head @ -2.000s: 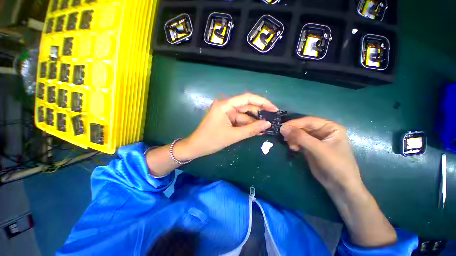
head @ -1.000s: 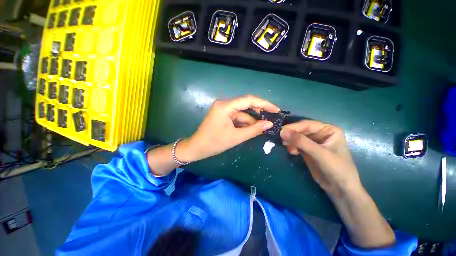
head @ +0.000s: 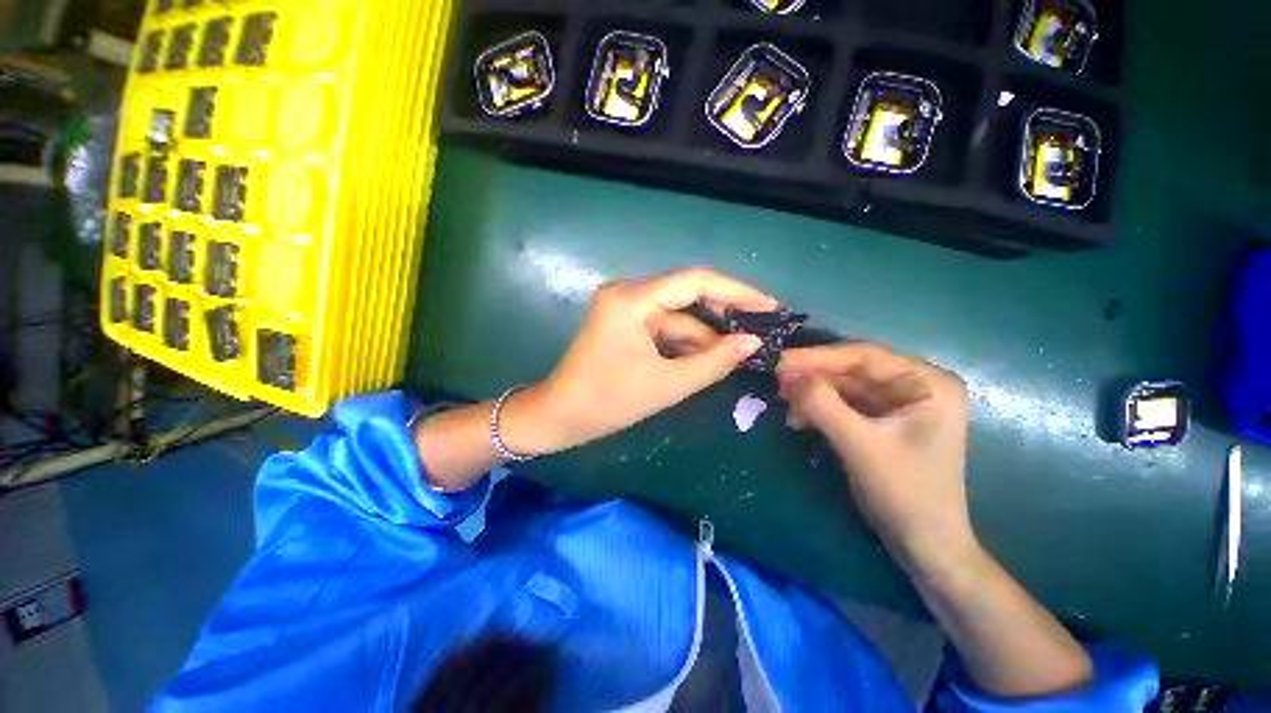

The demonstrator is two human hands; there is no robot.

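A small dark square module (head: 764,329) is held over the green bench, between the fingertips of my left hand (head: 655,341). My left thumb lies on its near edge and the fingers are behind it. My right hand (head: 878,418) is at the module's right side, thumb and index finger pinched together; whether a tiny piece is between them cannot be told. A white scrap (head: 749,412) lies on the bench just below the module.
A yellow component tray stack (head: 300,209) with dark modules stands at left. A black foam tray (head: 962,209) with watch housings is at the back. A separate housing (head: 1154,415), a thin white tool (head: 1229,522) and a blue bin (head: 1252,334) are at right.
My right hand has shifted slightly, its fingers more bent together beside the module. The module in my left hand has tilted a little. The view has moved slightly.
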